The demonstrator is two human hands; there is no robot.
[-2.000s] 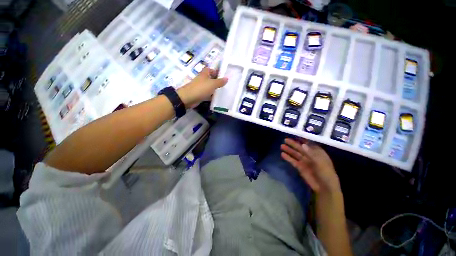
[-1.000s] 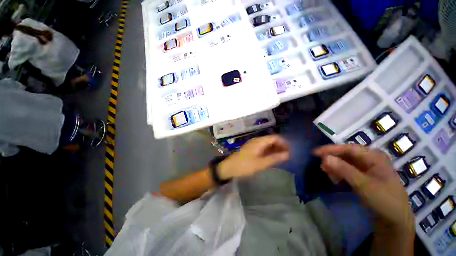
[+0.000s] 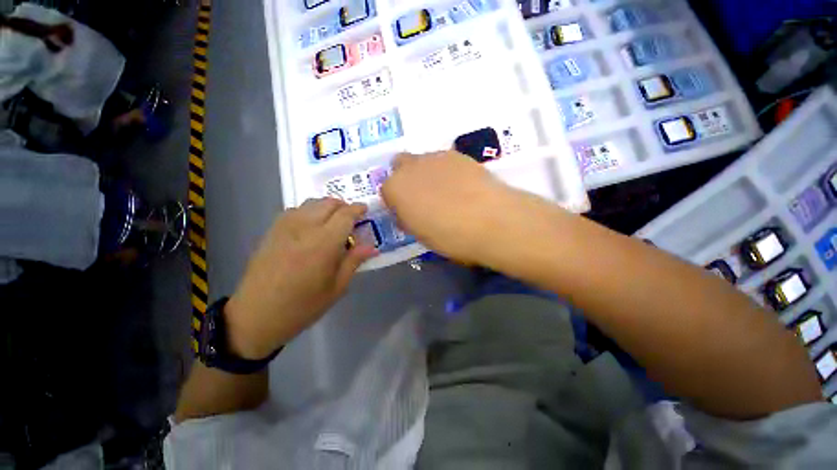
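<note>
The white blister tray [image 3: 541, 174] lies in front of me, with watch units and labelled parts in its pockets. My left hand [image 3: 307, 262] is at its near left corner, fingers bent at a gold-edged watch unit [image 3: 368, 236] in the corner pocket. I cannot tell whether it grips the unit. My right hand [image 3: 440, 202] is beside it, over the near edge; its fingertips are partly hidden at a light-blue part [image 3: 395, 231]. A black square watch piece [image 3: 477, 144] lies just beyond my right hand.
A second white tray [image 3: 748, 128] with watches lies behind to the right. A third tray [image 3: 697, 220] is at the right edge. Yellow-black floor tape [image 3: 198, 138] runs at the left, with people in white clothing [image 3: 64, 202] beyond.
The view has moved closer to the left tray. Both hands, apart and off the trays a second ago, have moved to its near corner. The right arm now crosses in front of the right tray.
</note>
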